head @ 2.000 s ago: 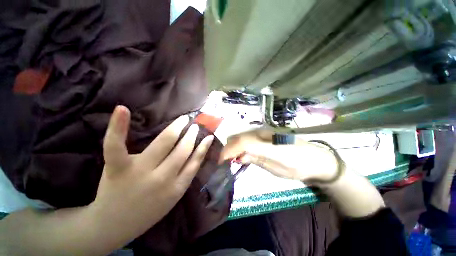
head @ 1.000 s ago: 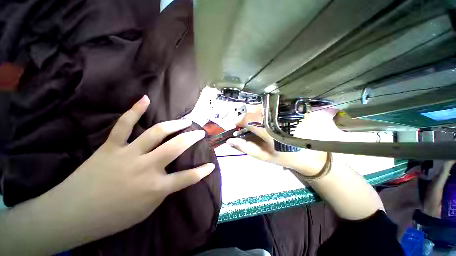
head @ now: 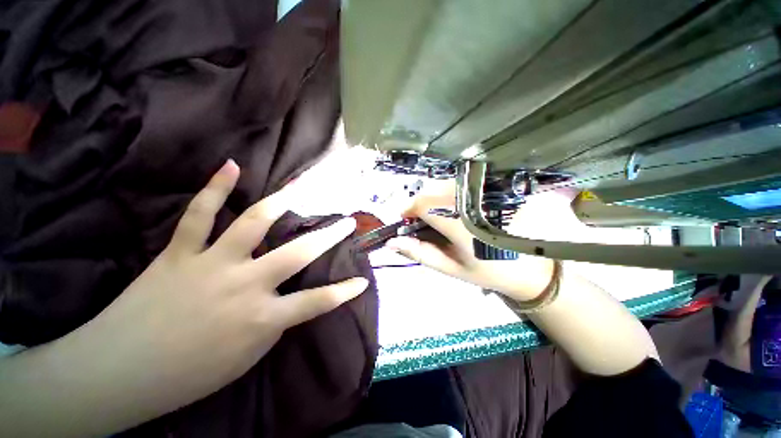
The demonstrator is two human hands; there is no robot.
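Note:
Dark brown cloth [head: 214, 120] lies bunched over the left side and under my left hand. My left hand [head: 231, 282] is spread flat on it with fingers apart, pressing near the cloth's right edge. My right hand [head: 445, 248] is at the right of that edge and holds dark slim snips [head: 383, 234], whose blades point left to the cloth edge. A small orange-red piece [head: 368, 223] shows at the edge beside the blades. Another orange-red patch [head: 17, 127] is on the cloth at the far left. The right fingertips are partly hidden behind the machine's metal guard.
The cream-grey machine head [head: 531, 77] fills the upper right. A curved guard bar [head: 599, 253] crosses above my right wrist. The white table has a green marked edge [head: 462, 348]. A green-framed panel [head: 728, 205] is at right. Another person's arm [head: 745, 316] shows at the far right.
My right hand has moved up and left with the snips, now at the cloth edge. My left hand's fingers have spread. In the last second, cloth near the left fingertips has shifted down, baring more white surface.

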